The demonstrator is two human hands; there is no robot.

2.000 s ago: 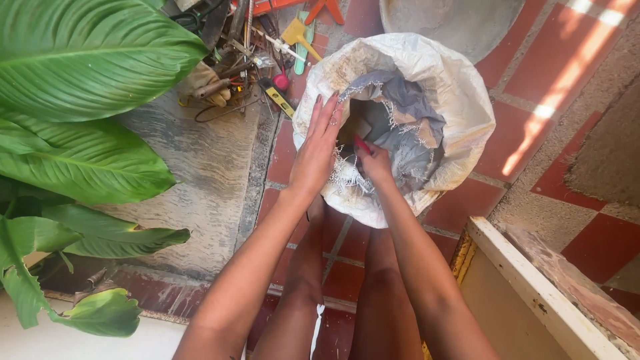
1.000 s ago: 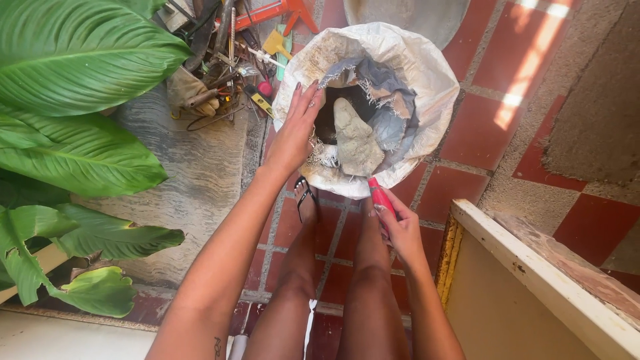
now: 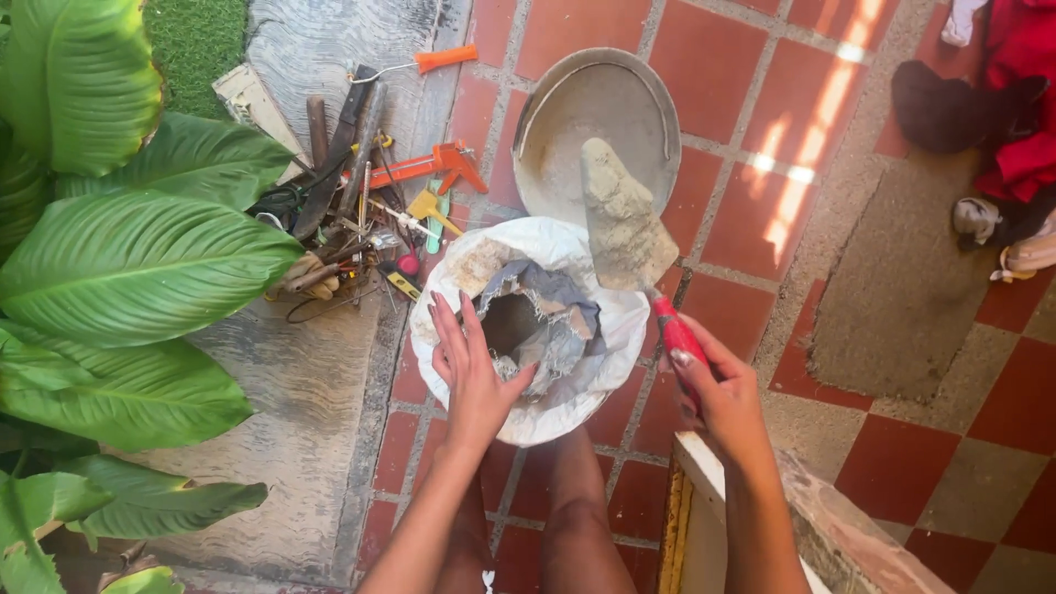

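My right hand (image 3: 716, 388) grips the red handle of a mason's trowel (image 3: 624, 219). Grey powder, like dry cement, is heaped on its blade, which is over the near part of a round grey basin (image 3: 596, 107) and the right rim of a white woven sack (image 3: 615, 363). My left hand (image 3: 470, 371) rests with fingers spread on the sack's left rim, holding nothing that shows. The sack's mouth is rolled outward, with a torn grey paper lining (image 3: 549, 289) inside around a dark opening. How much powder lies inside is hidden.
Left of the sack is a pile of tools with an orange caulking gun (image 3: 404, 171), a paint roller frame (image 3: 445, 58) and a small spirit level (image 3: 399, 280). Large green leaves (image 3: 148, 264) fill the left side. A pale board edge (image 3: 701, 466) stands near my right forearm; clothes (image 3: 1023, 148) lie upper right.
My right hand has lifted the loaded trowel out of the sack and moved it forward and right, to the basin. My left hand stays at the sack's rim. The view has shifted, showing more of the basin.
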